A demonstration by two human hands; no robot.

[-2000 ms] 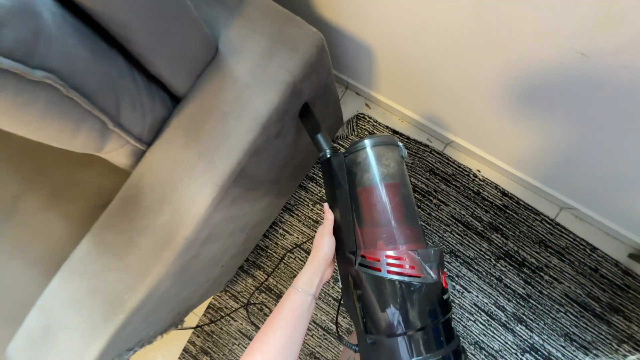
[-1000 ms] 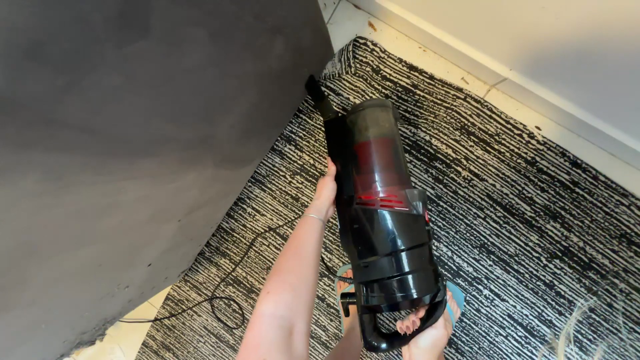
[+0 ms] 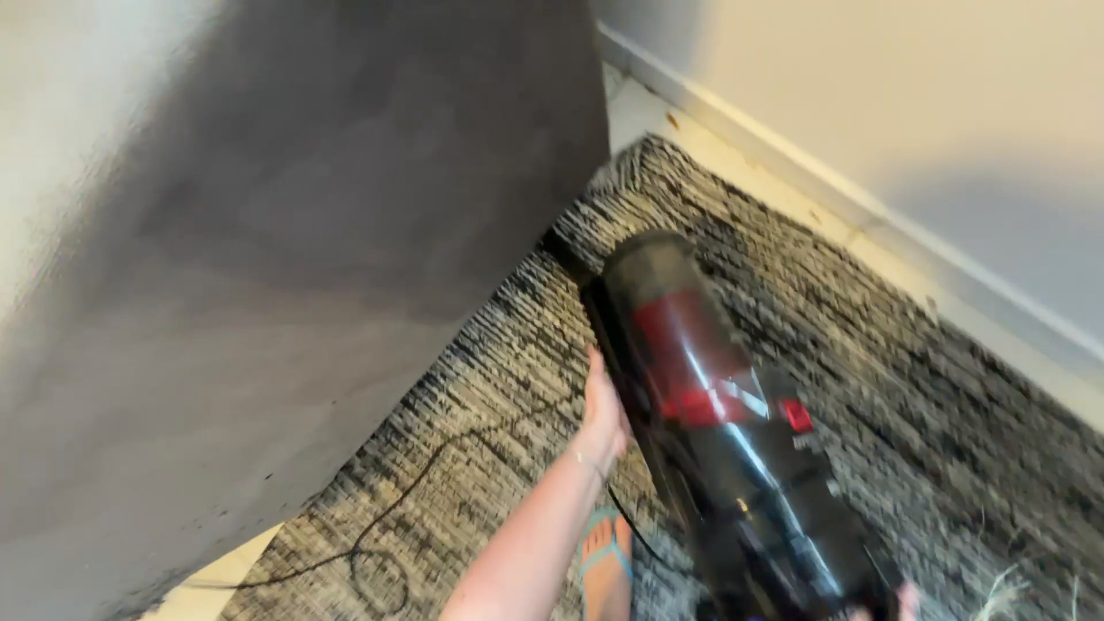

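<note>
A black handheld vacuum cleaner (image 3: 759, 483) with a clear and red dust bin lies diagonally across the middle right. My left hand (image 3: 608, 410) supports its left side, fingers partly hidden behind the body. At the bottom edge, my right hand (image 3: 901, 599) is at the rear handle end; only a little of it shows. The dark nozzle (image 3: 565, 257) points up and left, beside the lower edge of the grey sofa side (image 3: 388, 172). A black cord (image 3: 423, 474) trails from near the vacuum to the lower left.
A black and cream striped rug (image 3: 862, 345) covers much of the floor. Pale tiles (image 3: 634, 112) run between it and the white baseboard (image 3: 828, 177) of the wall. My foot in a light blue flip-flop (image 3: 608, 552) stands below the vacuum. Small debris lies on the tiles.
The nozzle has moved from against the sofa arm down to the rug beside the sofa's lower edge. The vacuum now tilts more to the left. The view has shifted down.
</note>
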